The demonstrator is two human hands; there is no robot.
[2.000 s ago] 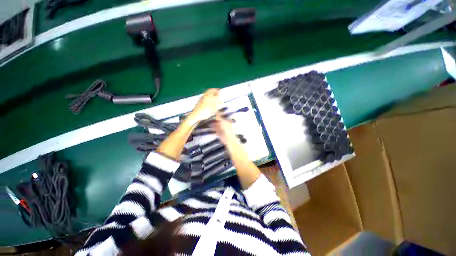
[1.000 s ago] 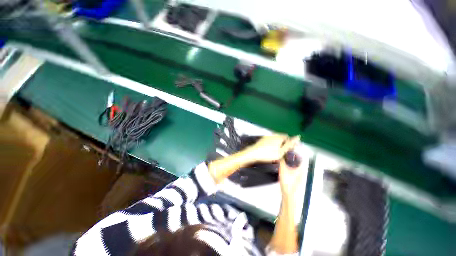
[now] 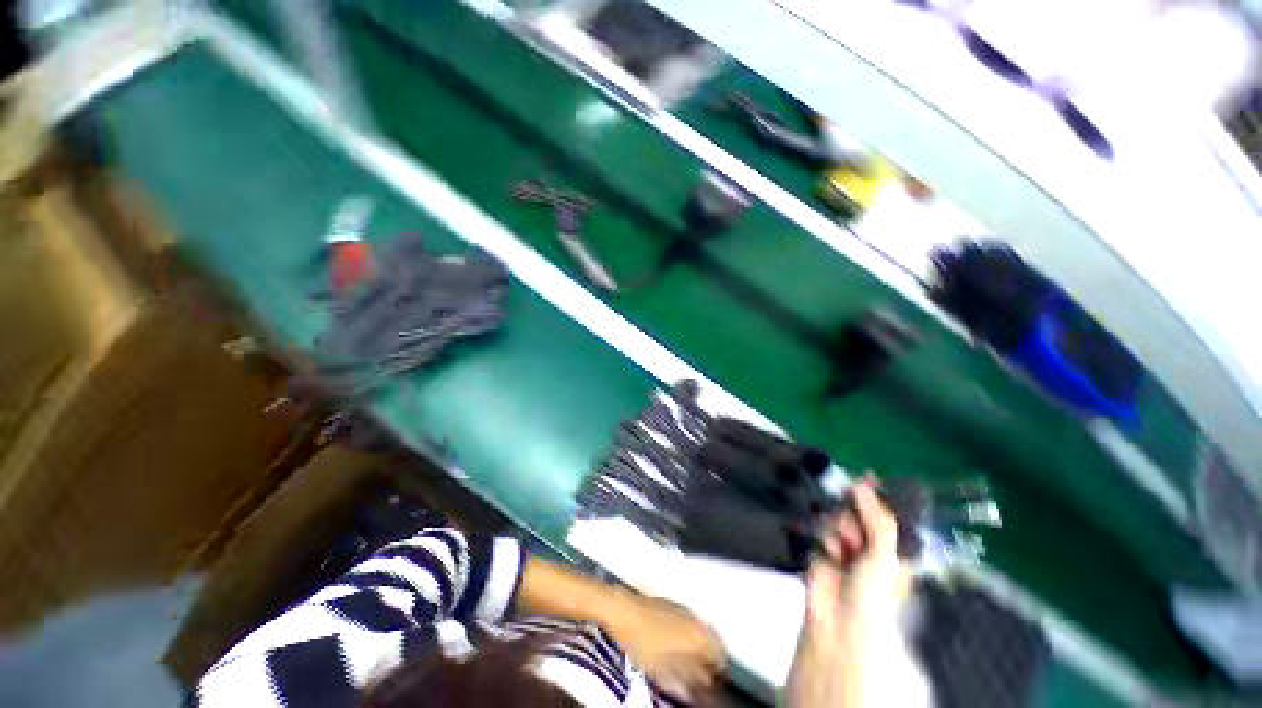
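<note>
Several dark cord hanks [image 3: 641, 463] lie side by side on a white board [image 3: 734, 598], with thicker black tubular parts [image 3: 741, 519] at their right ends. My right hand [image 3: 861, 560] is at the right ends of these parts, fingers bent around a small dark end; blur hides whether it grips it. My left hand [image 3: 674, 647] is low at the board's near edge, its fingers curled down; what is under them is hidden. The tray's dark standing tubes [image 3: 983, 643] show blurred to the right of my right hand.
A pile of dark cords [image 3: 415, 311] lies on the green ledge at the left, with orange-handled scissors [image 3: 349, 263] beside it. Corded appliances [image 3: 716, 208] lie on the green belt [image 3: 768, 297] beyond a white edge. Brown cartons [image 3: 104, 401] stand below at the left. A blue item [image 3: 1080, 362] is across the belt.
The view has turned further left. My hands have moved apart: the left is down near the board's near edge, the right stays by the tube ends. The round dark tube end seen in my right hand no longer shows clearly.
</note>
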